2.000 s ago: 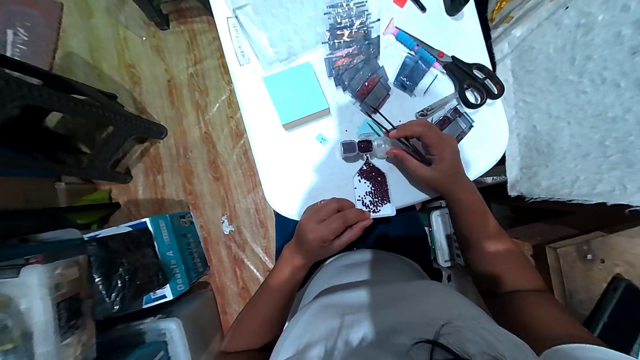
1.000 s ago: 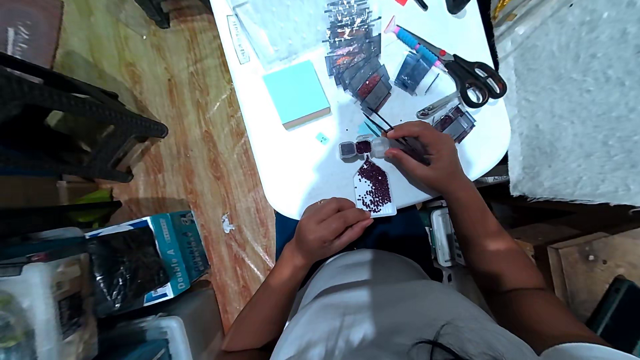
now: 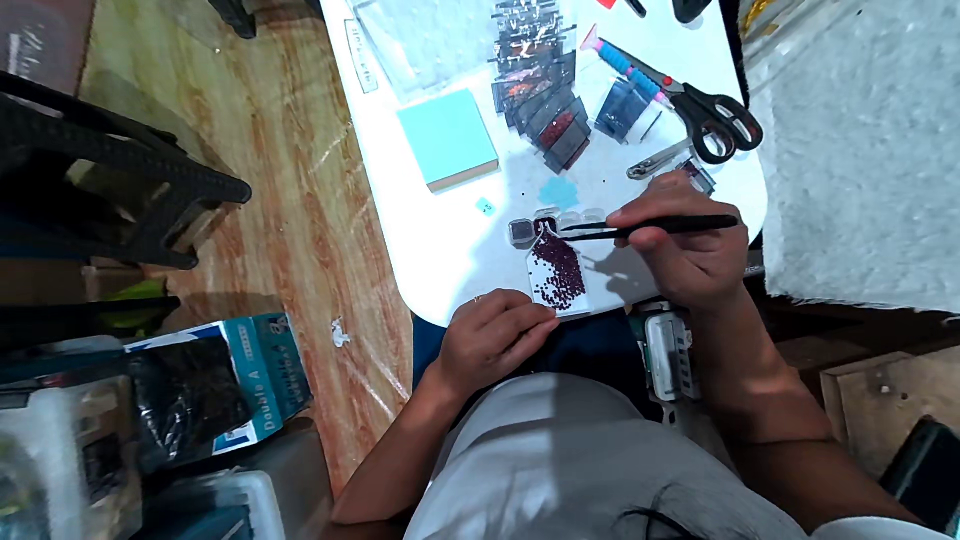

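Black tweezers (image 3: 660,227) are held in my right hand (image 3: 694,251), their tips apart above the spout of a white bead tray (image 3: 559,304). Many small dark red beads (image 3: 561,266) lie in the tray, mostly along its right side and upper part. The fingers of my left hand (image 3: 495,341) grip the tray's lower left edge. At the spout stands a small clear container with dark beads (image 3: 545,223); a similar container (image 3: 521,232) with dark content is to its left. More clear small containers (image 3: 592,217) are to the right, partly behind the tweezers.
Beyond the tray lie a light blue pad block (image 3: 450,139), small bead bags (image 3: 559,127) and a plastic sheet (image 3: 420,41). At the right are black-handled scissors (image 3: 712,120), a blue and pink pen-like tool (image 3: 630,69) and a nail clipper (image 3: 660,159). The white table's edge (image 3: 405,277) curves near me.
The tweezers in my right hand have swung from pointing up and left to lying nearly level, with their tips now at the tray's spout. My left hand stays at the tray.
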